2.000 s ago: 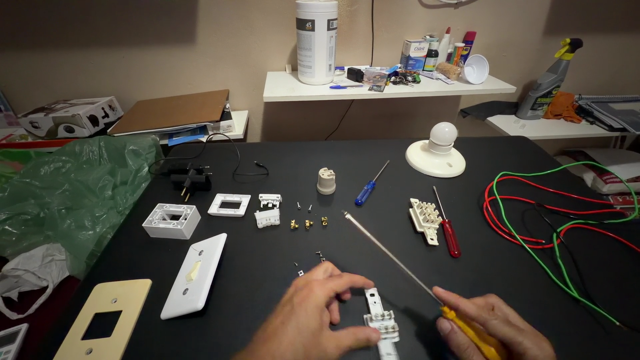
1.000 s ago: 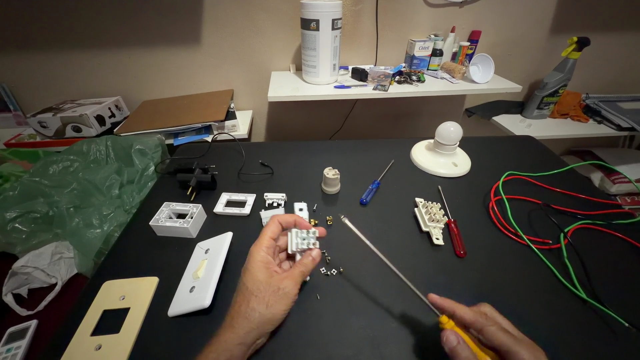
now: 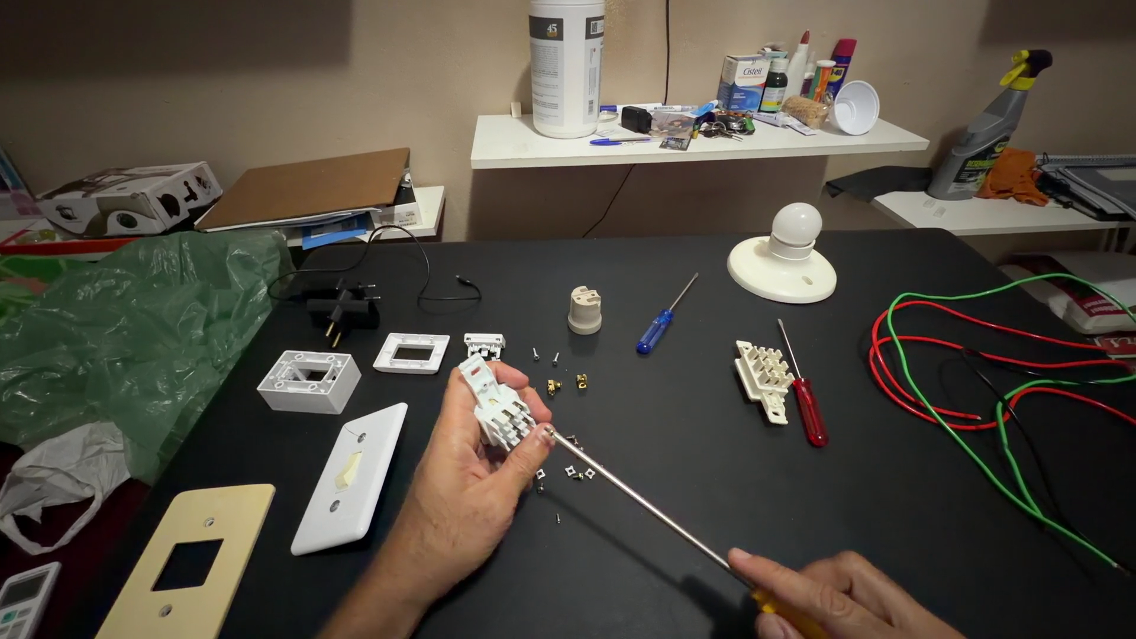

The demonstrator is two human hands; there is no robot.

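Observation:
Raised over the table, my left hand (image 3: 475,484) grips a white plastic terminal module (image 3: 501,408) between thumb and fingers. My right hand (image 3: 825,595) holds the yellow handle of a long-shaft screwdriver (image 3: 652,510), whose tip is at the module's right edge by my left thumb; exact contact cannot be told. Small screws and square metal washers (image 3: 572,472) lie just right of my left hand. Brass terminals (image 3: 581,382) sit behind them, near a white switch part (image 3: 485,345). To the right are a cream terminal block (image 3: 763,382) and a red-handled screwdriver (image 3: 809,408).
Left: a white switch plate (image 3: 351,479), beige plate (image 3: 182,568), white box (image 3: 309,382), white frame (image 3: 412,353) and black plug adapter (image 3: 344,311). Behind: a ceramic lampholder (image 3: 585,312), blue screwdriver (image 3: 655,333) and bulb on a round base (image 3: 781,271). Red and green wires (image 3: 954,426) loop at right.
My left hand has picked up the module from the table and now holds it tilted. The screwdriver's tip, apart from the module one second ago, is now at its edge.

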